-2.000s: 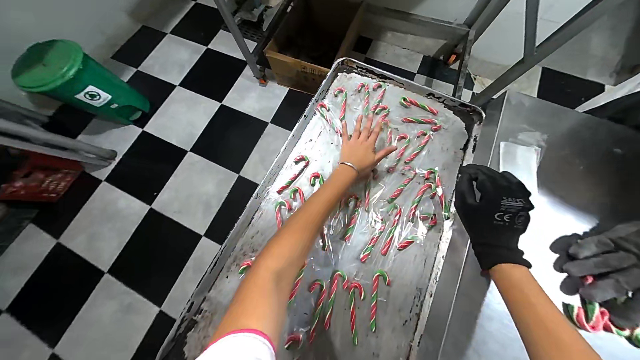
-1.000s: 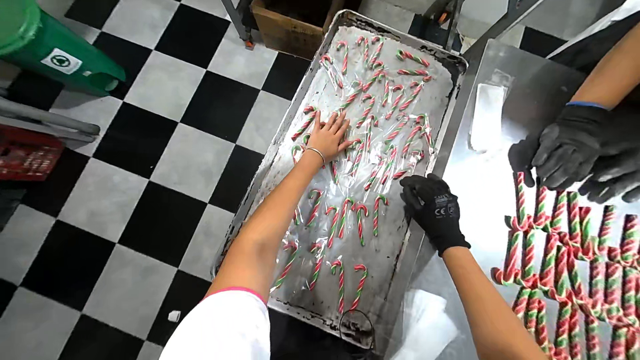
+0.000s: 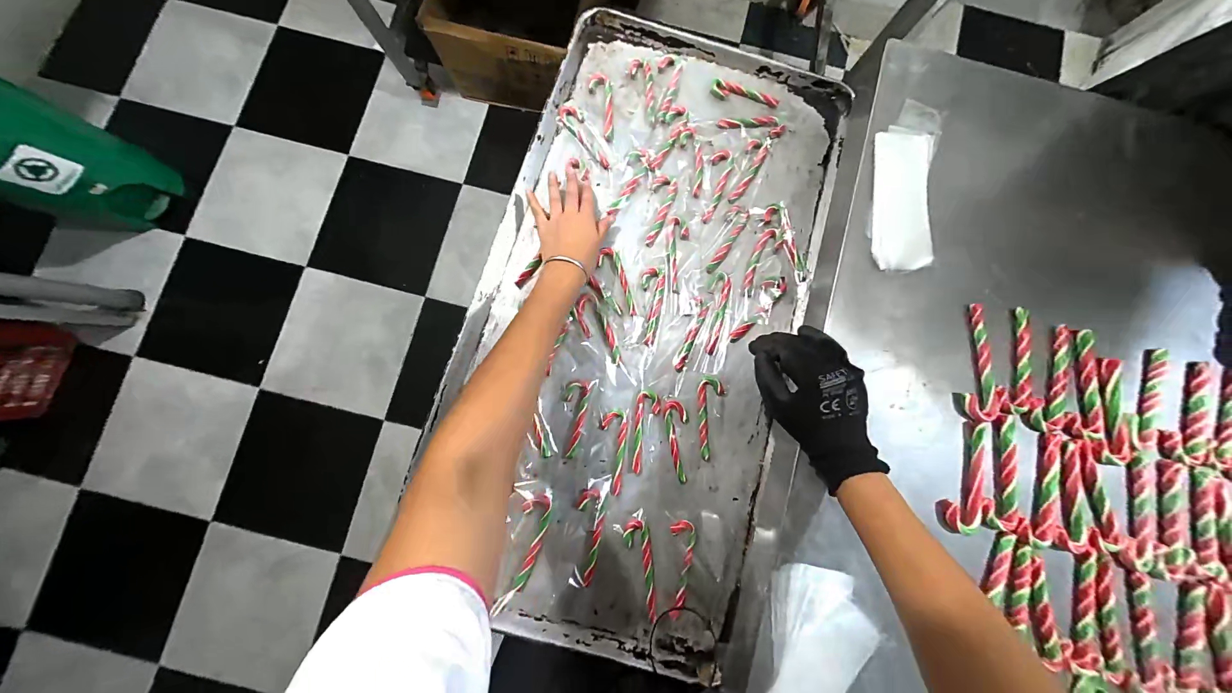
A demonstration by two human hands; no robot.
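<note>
A long metal tray bears many small red, green and white candy canes in clear plastic wrappers. My left hand is bare, with a bracelet at the wrist; its fingers are spread over wrapped canes near the tray's left edge. My right hand, in a black glove, is curled by the tray's right rim; whether anything lies between its fingers is unclear. Thicker candy canes, with no wrappers visible, lie in rows on the steel table at the right.
White bags or sheets lie as a narrow stack and a fanned pile on the steel table. A cardboard box stands behind the tray. A green bin and a red crate are at the left.
The view has shifted. A co-worker's gloved hands, over the thick canes one second ago, are out of view. My left hand stays over the tray, my right by its right rim.
</note>
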